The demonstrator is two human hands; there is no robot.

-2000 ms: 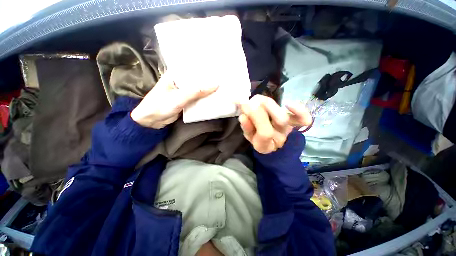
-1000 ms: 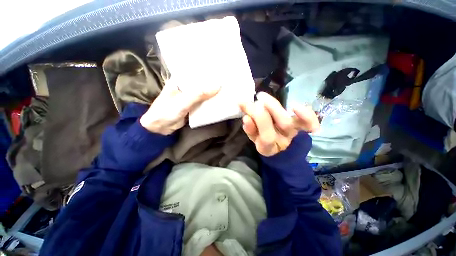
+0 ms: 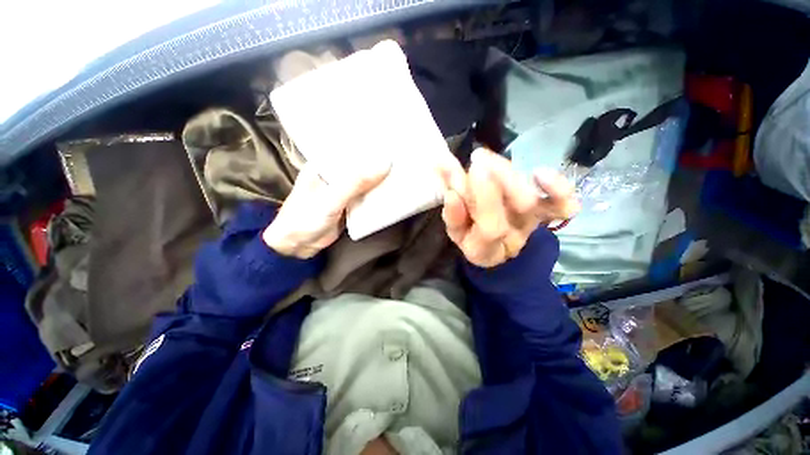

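Note:
A bright white patch piece (image 3: 360, 124), roughly square and overexposed, is held up over my lap, tilted. My left hand (image 3: 313, 206) grips its lower left side, with the thumb on top. My right hand (image 3: 497, 209) is at its lower right edge, with the thumb and a finger pinching the edge and the other fingers raised. A crumpled brown garment (image 3: 382, 262) lies in my lap under the piece, and its shiny part (image 3: 233, 160) shows to the left.
The table edge with ruler marks (image 3: 240, 44) curves across the top. A dark brown panel (image 3: 146, 240) lies on a pile at the left. A pale green plastic bag (image 3: 613, 222) with black cloth (image 3: 599, 138) on it is at the right. A bin of scraps (image 3: 657, 355) is at lower right.
The white piece has tilted further, its top leaning left and its lower edge turned up to the right. Both hands have shifted slightly right with it, and both still hold it.

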